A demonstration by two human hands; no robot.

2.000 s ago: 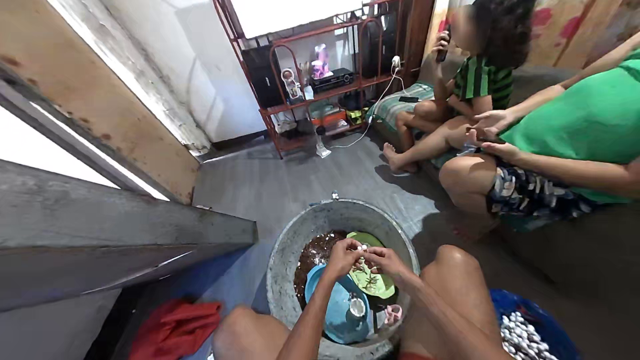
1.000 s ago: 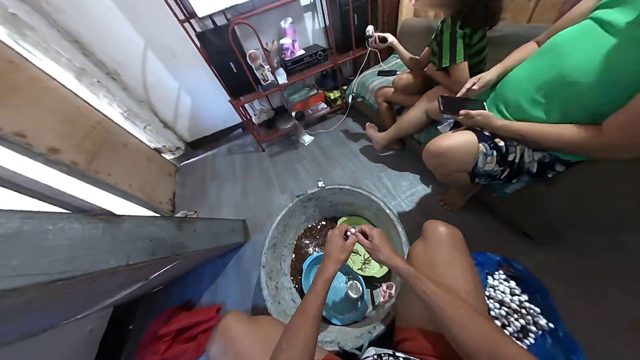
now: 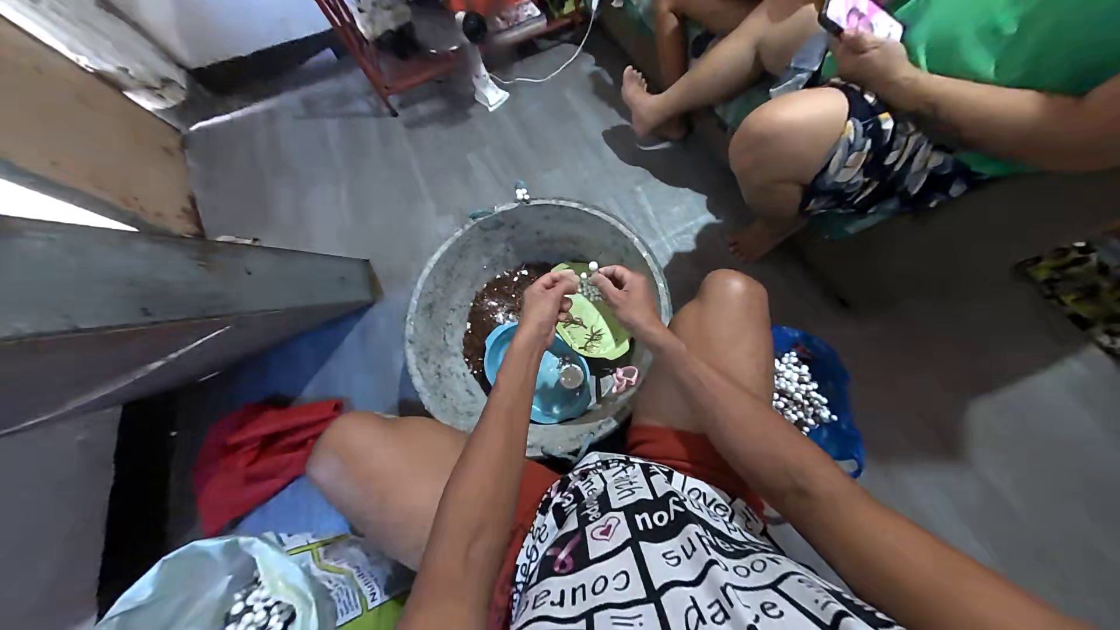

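Over a round grey basin (image 3: 437, 289) between my knees, both hands are raised close together. My left hand (image 3: 548, 302) pinches something small and pale at its fingertips. My right hand (image 3: 626, 293) has its fingertips at a small white ball (image 3: 593, 266); whether they grip it is unclear. Below them in the basin lie a green plastic dish (image 3: 604, 337) with thin brown stalks and small white pieces, a blue plastic bowl (image 3: 560, 398) with a small round clear item, dark brown loose matter (image 3: 484, 319) and a pink item (image 3: 625, 378).
A blue plastic bag (image 3: 844, 424) with many small white and dark pieces lies right of my leg. A pale bag (image 3: 188, 577) of similar pieces and a red cloth (image 3: 254, 455) are at left. A person (image 3: 962, 122) sits at upper right with a phone (image 3: 862, 19). A red rack (image 3: 385, 79) stands ahead.
The view has tilted down, showing my lap and the pale bag. My hands stay over the basin, now slightly apart at the fingertips. The seated person's phone is raised with its screen lit.
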